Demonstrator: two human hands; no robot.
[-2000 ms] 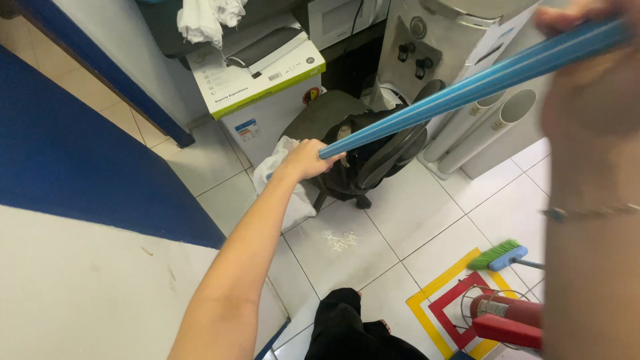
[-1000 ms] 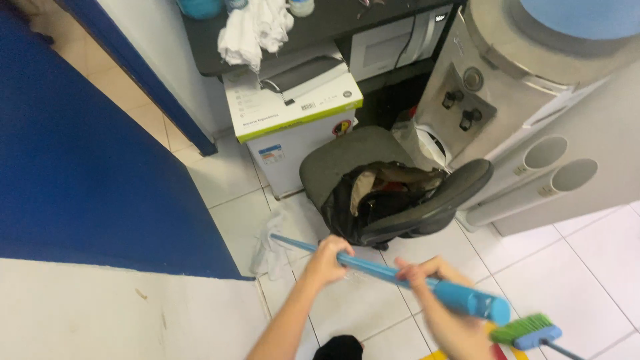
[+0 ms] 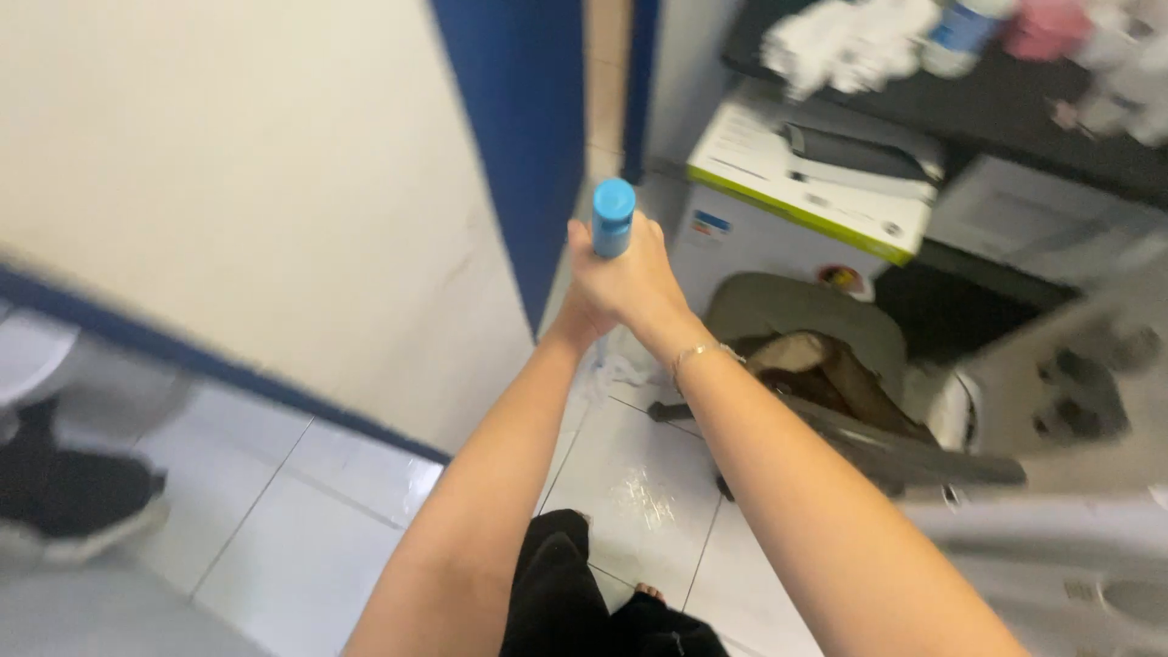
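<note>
A long-handled tool with a blue handle (image 3: pixel 613 214) stands nearly end-on to the view, its capped top pointing up at me. My right hand (image 3: pixel 639 269) is closed around it just below the cap. Lower down and mostly behind it, my left hand (image 3: pixel 584 306) grips the same handle. A white cloth (image 3: pixel 622 370) lies on the tiled floor beyond my hands, at the handle's low end; how the two are joined is hidden. A wet patch (image 3: pixel 643 497) glistens on the tiles in front of my feet.
A blue and cream partition (image 3: pixel 365 201) is close on the left, with a person's dark shoe (image 3: pixel 73 474) beyond it. At right are an office chair (image 3: pixel 803 310) holding a bag, a white box (image 3: pixel 812 196), a dark table (image 3: pixel 985 109) with cloths, and a water dispenser (image 3: pixel 1077 392).
My hands have come together near the handle's top end, and the handle has swung toward the partition. The view has turned, bringing the shoe into sight; the green-bristled broom is out of view.
</note>
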